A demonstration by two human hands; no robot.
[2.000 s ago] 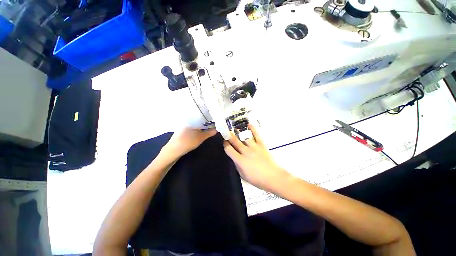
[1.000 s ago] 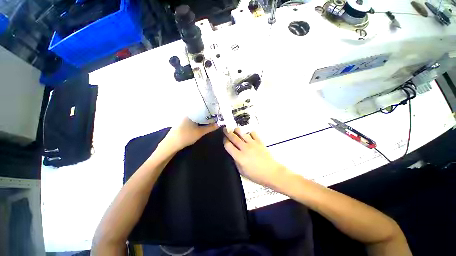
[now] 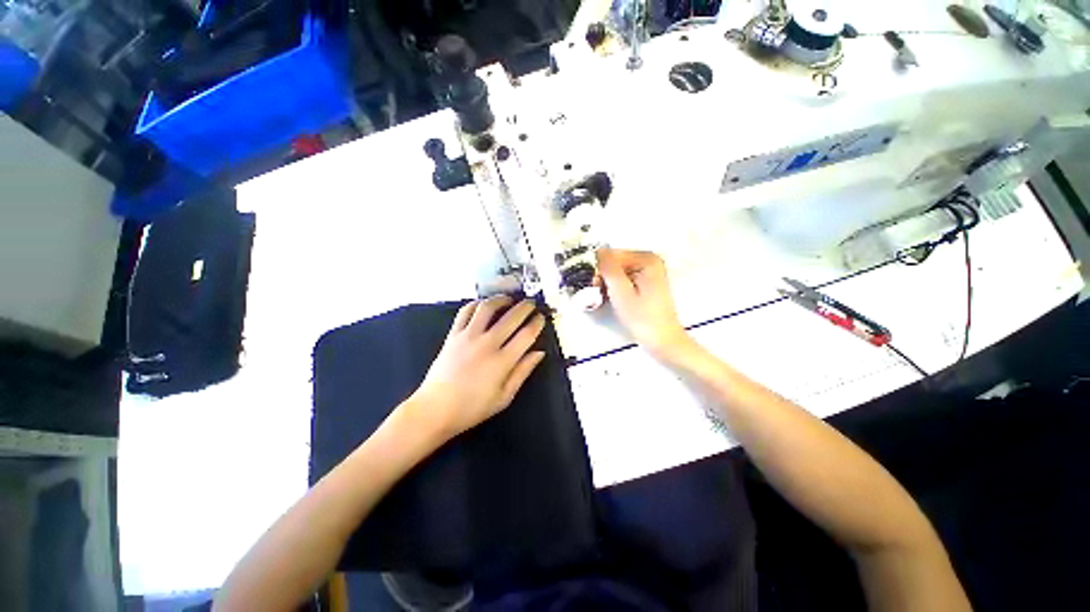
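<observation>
A large black bag panel [image 3: 478, 478] with a rounded corner lies on the white table, its far right corner at the needle area [image 3: 526, 282] of the sewing machine [image 3: 681, 155]. My left hand [image 3: 488, 365] lies flat on the panel near that corner, fingers spread and pointing at the needle. My right hand [image 3: 636, 291] is at the machine head, right of the needle, fingers bent against the small parts there; whether it grips something is hidden. A narrow black strip [image 3: 717, 319] runs from the right toward the needle.
A stack of black pieces [image 3: 191, 299] lies at the table's left. Snips [image 3: 837, 313] with red-and-black handles lie right of the needle. A blue crate [image 3: 251, 108] stands behind the table. Black cables [image 3: 944, 227] hang at the machine's right end.
My left hand has moved from the needle edge onto the panel and flattened. My right hand has left the panel's edge and moved up and right to the machine head. The view has shifted slightly.
</observation>
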